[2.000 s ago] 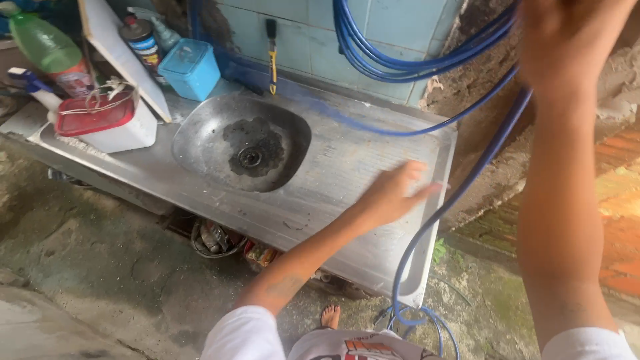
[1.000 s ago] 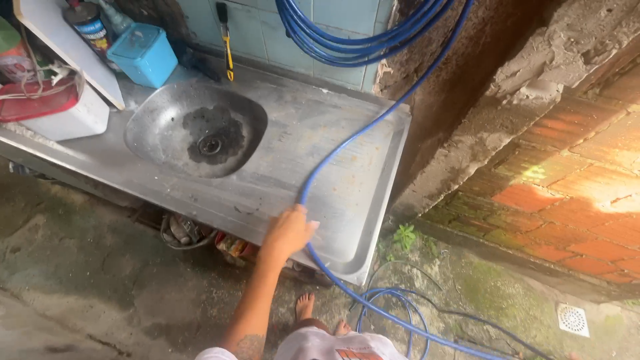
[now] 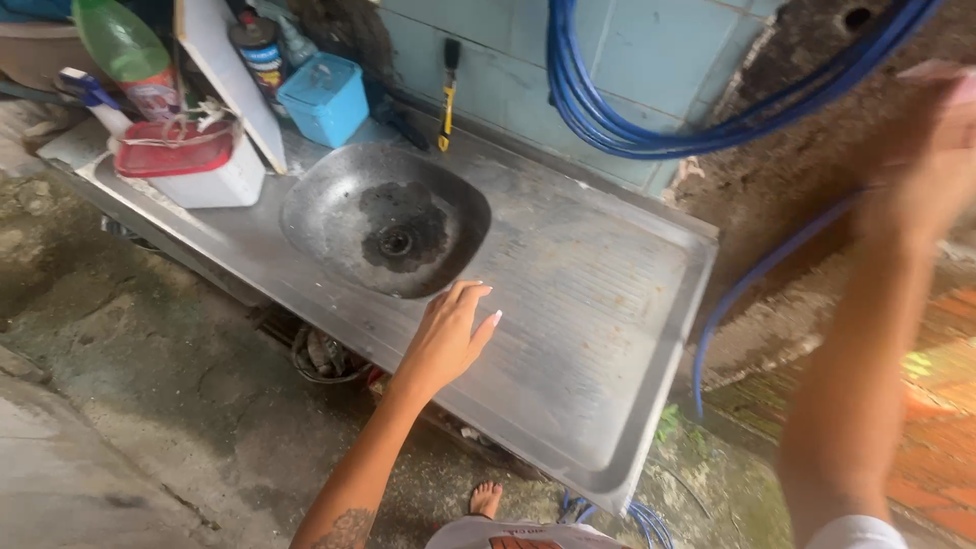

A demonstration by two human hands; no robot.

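Note:
My left hand (image 3: 450, 332) is over the front edge of the steel sink counter (image 3: 564, 335), just below the basin (image 3: 389, 221), fingers apart and holding nothing. My right hand (image 3: 926, 152) is raised at the far right and blurred. A blue hose (image 3: 751, 286) runs down from beside it past the counter's right end; whether the fingers grip it cannot be told. Coils of the same hose (image 3: 610, 130) hang before the tiled wall, and more loops (image 3: 644, 526) lie on the floor.
On the counter's left stand a red-lidded white tub (image 3: 206, 171), a light-blue container (image 3: 328, 99), a leaning white board (image 3: 229, 84) and a green bottle (image 3: 126, 57). A yellow-handled brush (image 3: 447, 95) leans on the wall. A basket (image 3: 328, 358) sits beneath the counter.
One second ago my left hand was at the hose lying across the counter; now it is off the hose and nearer the basin. The hose has moved off the counter top. My right hand has come into view.

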